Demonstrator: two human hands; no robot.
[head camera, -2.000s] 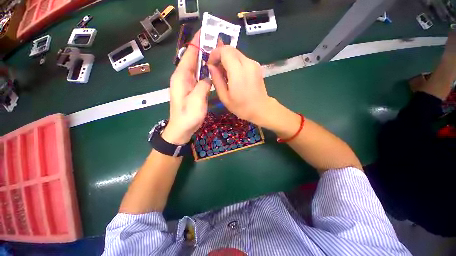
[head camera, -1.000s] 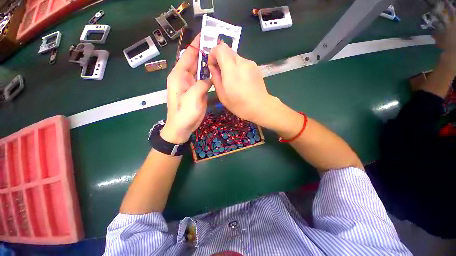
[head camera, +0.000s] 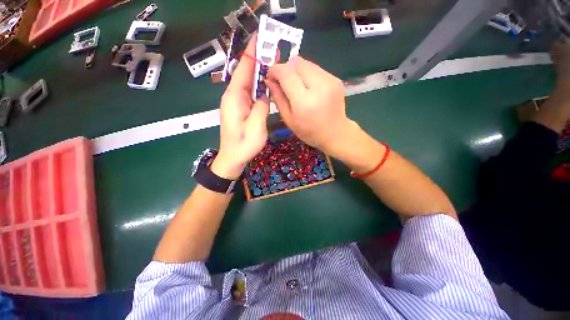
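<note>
A white housing (head camera: 279, 39) with a rectangular opening is tilted up above the pale rail. My left hand (head camera: 240, 115) holds it by its left and lower edge. My right hand (head camera: 310, 100) is at the housing's lower part, its thumb and fingertips close together at a small dark part. What the right fingertips pinch is hidden. A thin red wire (head camera: 250, 57) crosses the housing's left edge. Below my hands a shallow parts box (head camera: 289, 190) holds many red and blue-black round pieces. A bright blue piece (head camera: 283, 132) lies at its far side.
On the green belt (head camera: 187, 100) lie several white and grey housings (head camera: 147, 70). A pale metal rail (head camera: 150, 135) separates belt and worktop. A pink foam tray (head camera: 94, 250) is at left. A grey post (head camera: 437, 37) rises at right. Another person's arm (head camera: 555, 94) is at far right.
The units on the belt have moved to the right. My hands and the housing have shifted slightly right in view, with much the same grip. Another person's hand at far right has moved.
</note>
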